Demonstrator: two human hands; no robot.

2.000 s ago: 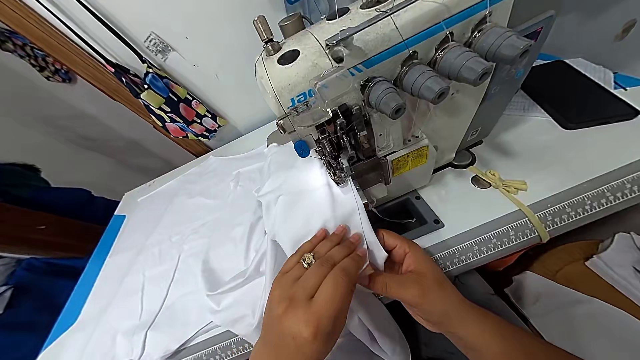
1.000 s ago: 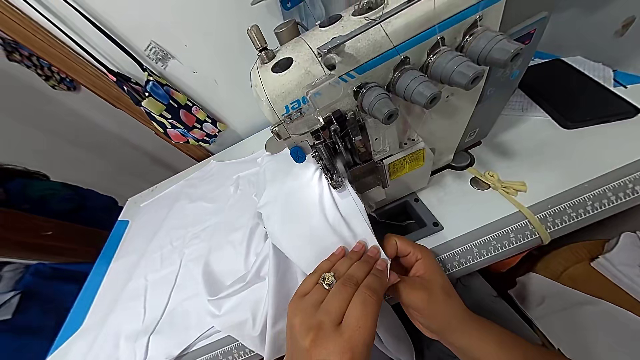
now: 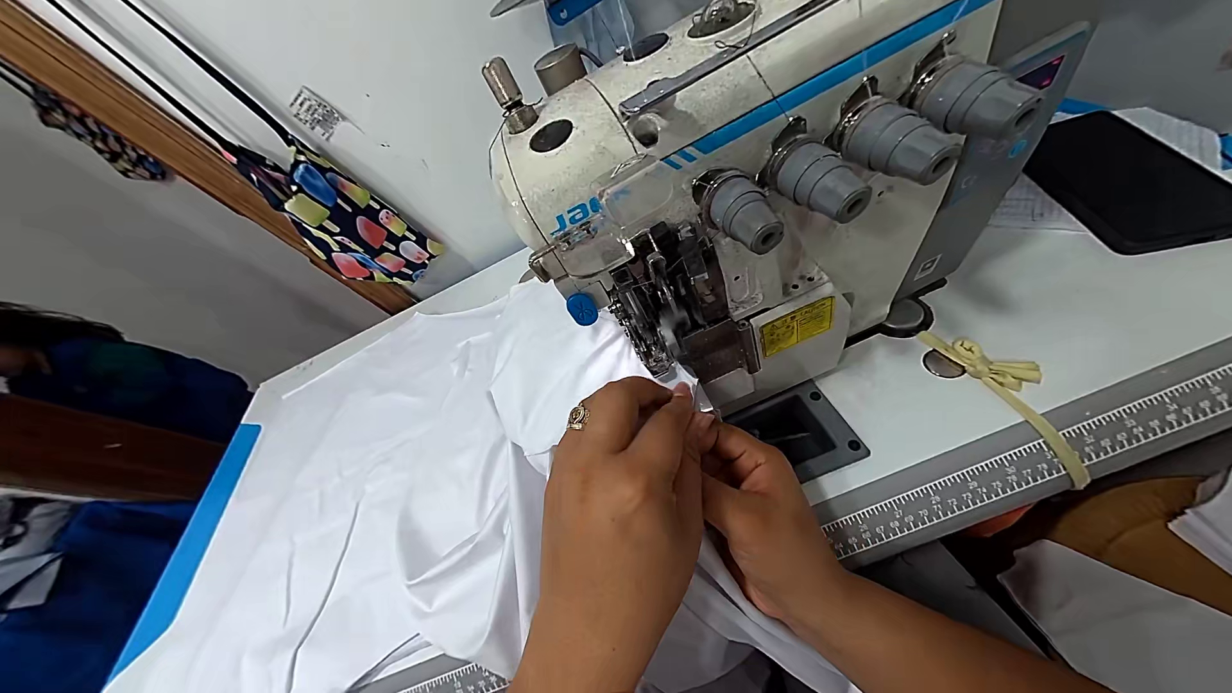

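Observation:
White fabric (image 3: 423,481) spreads over the sewing table and runs under the presser foot area of an overlock sewing machine (image 3: 770,125). Close in front of the needle area, my left hand (image 3: 626,481), with a ring on one finger, pinches the fabric edge between thumb and fingertips. My right hand (image 3: 760,510) grips the same edge just to the right, its fingertips against those of the left. The fingers hide part of the edge, and some of the cloth hangs over the table's front.
A measuring tape strip (image 3: 962,491) lines the table's front edge, with a yellow fabric tie (image 3: 1030,414) around it. A black tablet or phone (image 3: 1136,183) lies at the right. Patterned face masks (image 3: 356,217) hang at the left. Part of a person (image 3: 115,385) shows at the far left.
Both hands have moved up toward the needle area. The left hand, flat on the fabric earlier, now pinches its edge. Less fabric edge shows between hands and machine.

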